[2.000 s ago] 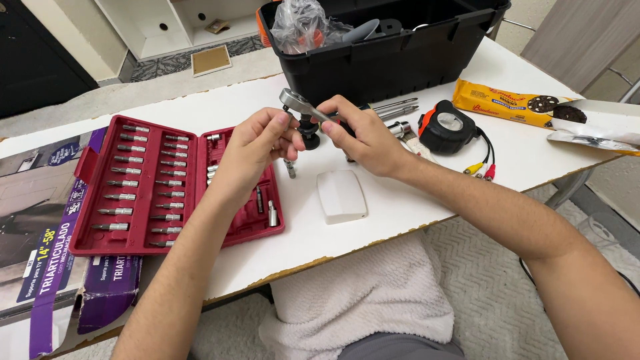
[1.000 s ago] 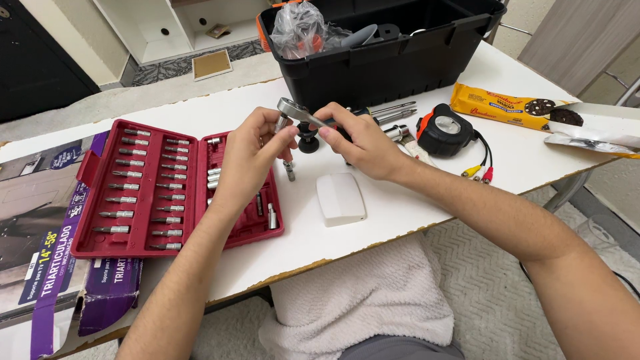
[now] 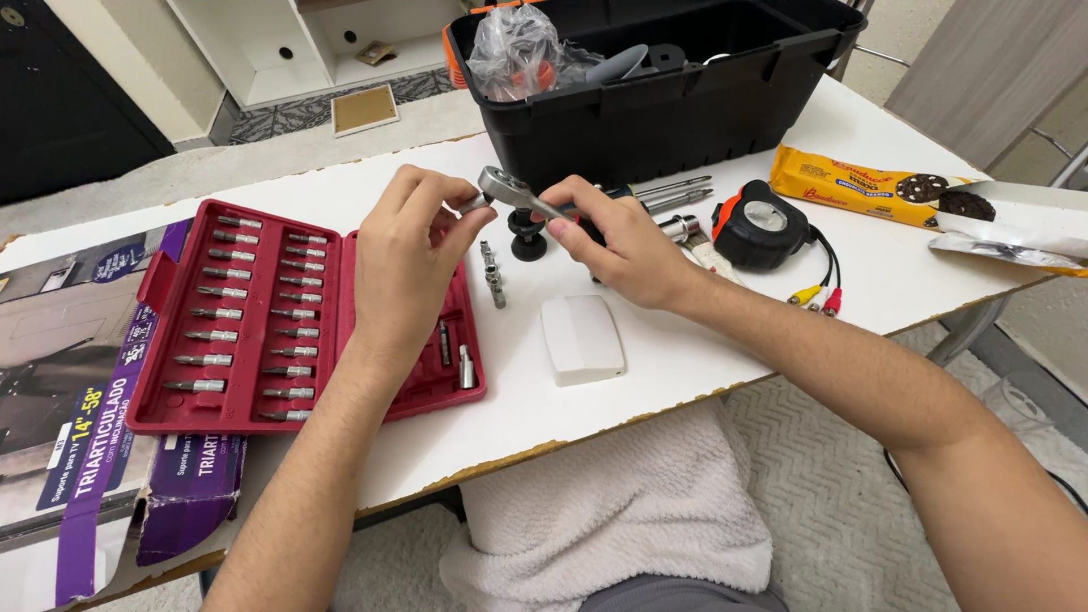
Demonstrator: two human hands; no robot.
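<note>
My right hand (image 3: 608, 242) grips the handle of a metal ratchet wrench (image 3: 510, 189), whose head points left. My left hand (image 3: 416, 246) pinches a small metal socket (image 3: 476, 202) between thumb and fingertips, right beside the ratchet's drive; whether the two touch I cannot tell. Below the ratchet, a black round-based object (image 3: 528, 242) stands on the white table. Several small sockets (image 3: 493, 276) lie in a row next to it. A white plastic box-shaped cover (image 3: 583, 340) rests nearer the front edge. The open red bit case (image 3: 255, 323) is at the left, partly behind my left hand.
A black toolbox (image 3: 646, 127) stands at the back. On the right are screwdrivers (image 3: 680, 191), a tape measure (image 3: 761, 225), an RCA cable (image 3: 820, 293) and an open cookie package (image 3: 875, 195). A printed cardboard box (image 3: 76, 382) lies under the case's left side.
My left hand has drawn slightly left from the ratchet head, and the socket in its fingertips now shows. My right hand keeps its hold on the ratchet.
</note>
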